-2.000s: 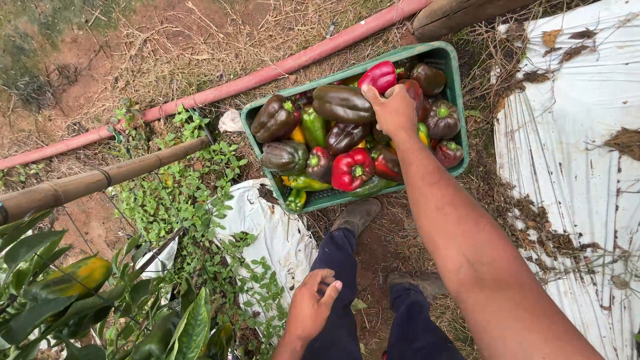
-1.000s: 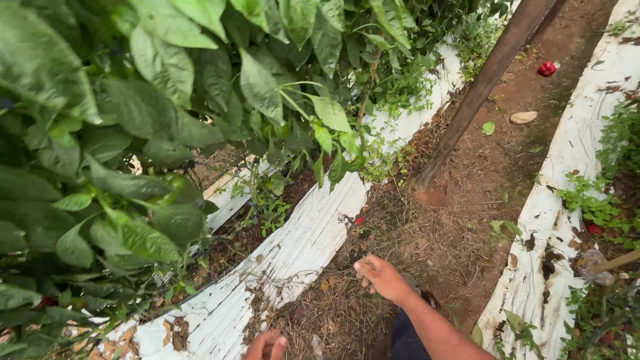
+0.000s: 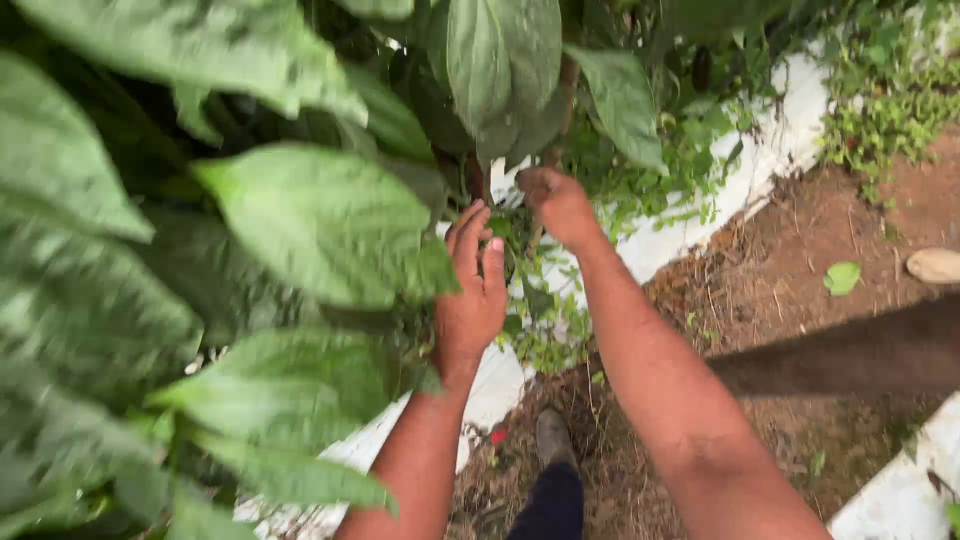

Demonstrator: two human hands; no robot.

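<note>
Both my hands reach in among the broad green leaves [image 3: 315, 217] of a pepper plant. My left hand [image 3: 476, 289] is upright at the plant's inner edge, fingers apart, with nothing seen in its grasp. Just behind its fingertips, a dark reddish form [image 3: 475, 178] shows between stems; it may be a pepper, but blur and leaves hide most of it. To the right, my right hand [image 3: 559, 202] has its fingers bent toward the stems beside the left one. Whether it holds a stem cannot be made out.
White plastic mulch film [image 3: 664, 247] runs diagonally beneath the plants, with small weeds [image 3: 892, 105] on it. A dark wooden post [image 3: 840, 356] crosses the reddish soil path at the right. My boot [image 3: 555, 439] stands on dry straw. A pale stone-like object [image 3: 934, 265] lies far right.
The view has swung from the green crate of peppers to the plants. My right hand, on a red pepper in the crate two seconds ago, is now among the leaves, and my left hand has reached in too.
</note>
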